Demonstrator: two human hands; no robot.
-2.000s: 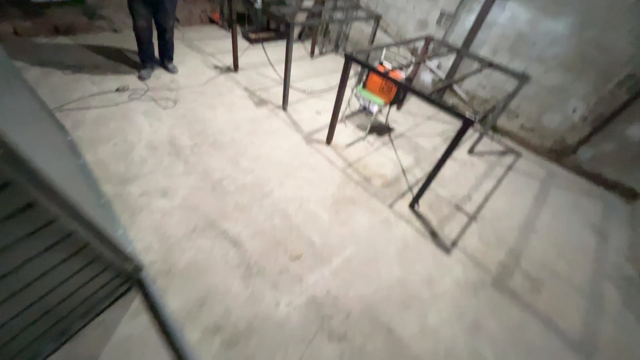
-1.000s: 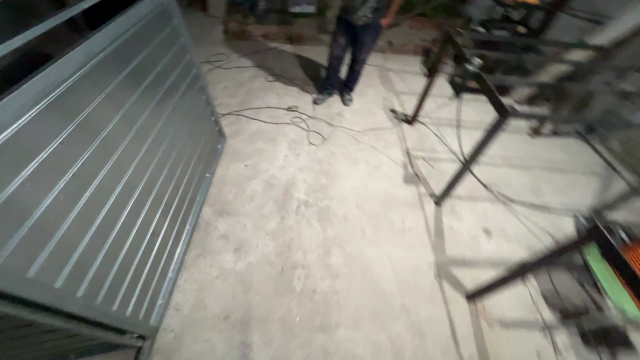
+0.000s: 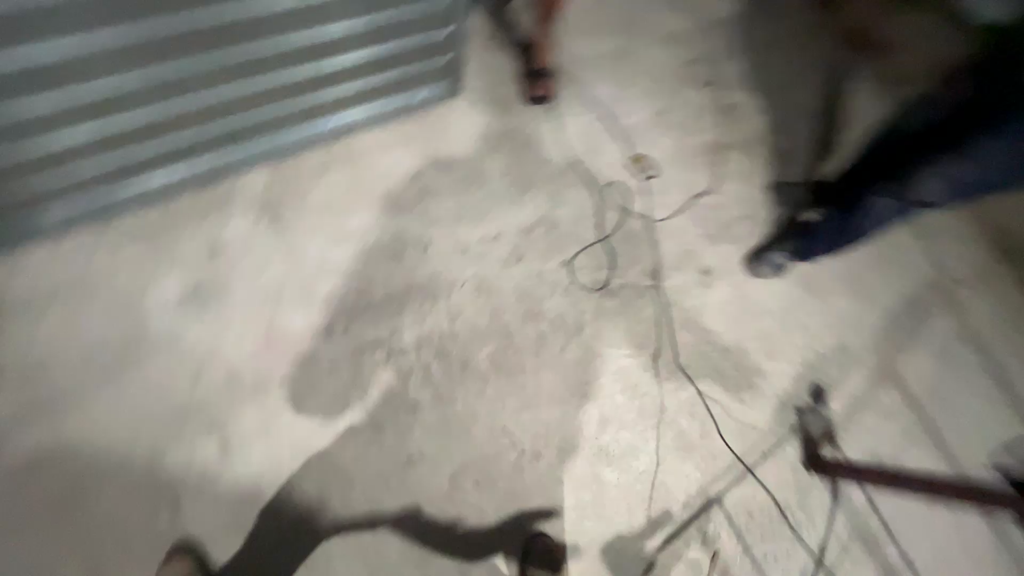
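Observation:
Neither my left hand nor my right hand is in view. At the bottom edge, two dark rounded shapes, probably the tips of my shoes (image 3: 542, 552), stand on the concrete floor (image 3: 264, 240). A large shadow of a person falls across the floor in front of them. Right of the middle, a thin dark cable (image 3: 724, 436) runs from loops on the floor down toward the lower right. A small pale object (image 3: 642, 166) lies above the loops. The picture is blurred.
A ribbed metal panel (image 3: 240, 88) fills the upper left. A person in dark blue trousers (image 3: 872, 184) stands at the right; another person's foot (image 3: 538, 84) is at the top. A dark metal bar (image 3: 920, 484), perhaps a frame leg, juts in at the lower right.
The view has swung left and down. The person in dark trousers now appears at the right edge, and another person's foot has come into view at the top.

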